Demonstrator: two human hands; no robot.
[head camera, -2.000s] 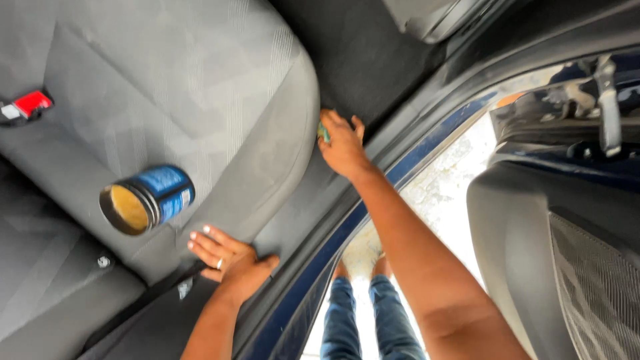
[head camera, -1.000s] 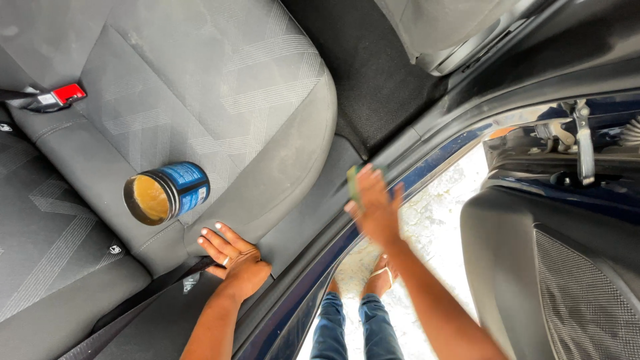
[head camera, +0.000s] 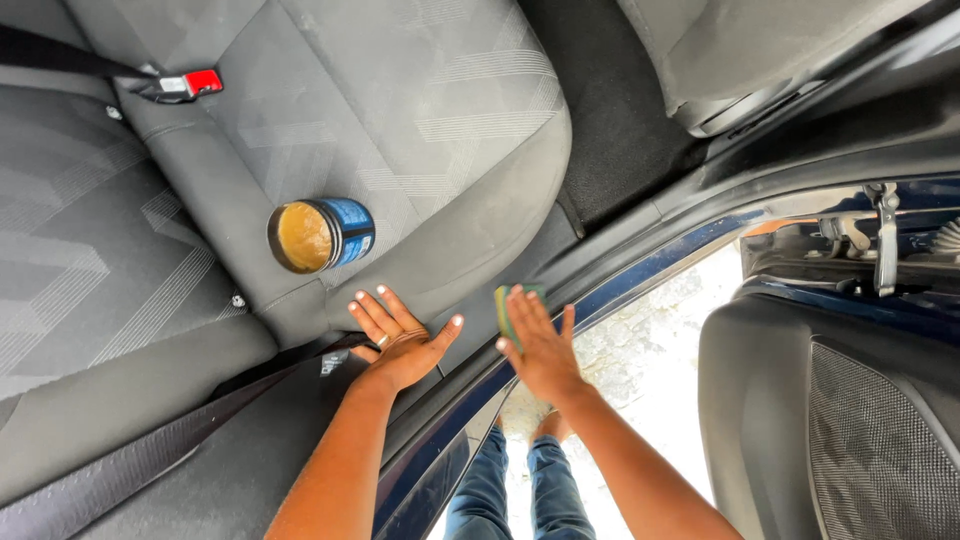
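My left hand (head camera: 405, 345), with a ring on one finger, rests with spread fingers against the lower side of the grey fabric car seat (head camera: 480, 225). Under the fingers of my right hand (head camera: 544, 349) is a green and yellow sponge (head camera: 504, 307), pressed flat on the dark plastic door sill trim (head camera: 551, 300). An uncapped blue tub (head camera: 351, 231) stands on the seat, up and left of my left hand; yellowish paste (head camera: 304, 236) shows in its mouth.
A red seat belt buckle (head camera: 202, 82) lies at the upper left, and a black belt strap (head camera: 150, 457) crosses the lower left. Dark carpet (head camera: 615, 112) covers the footwell. The open car door (head camera: 757, 375) is at the right, with paved ground (head camera: 637, 360) beside the sill.
My right hand has moved with the sponge from beside the footwell back along the sill, toward my left hand. My left hand remains braced by the seat. The tub still stands on the seat.
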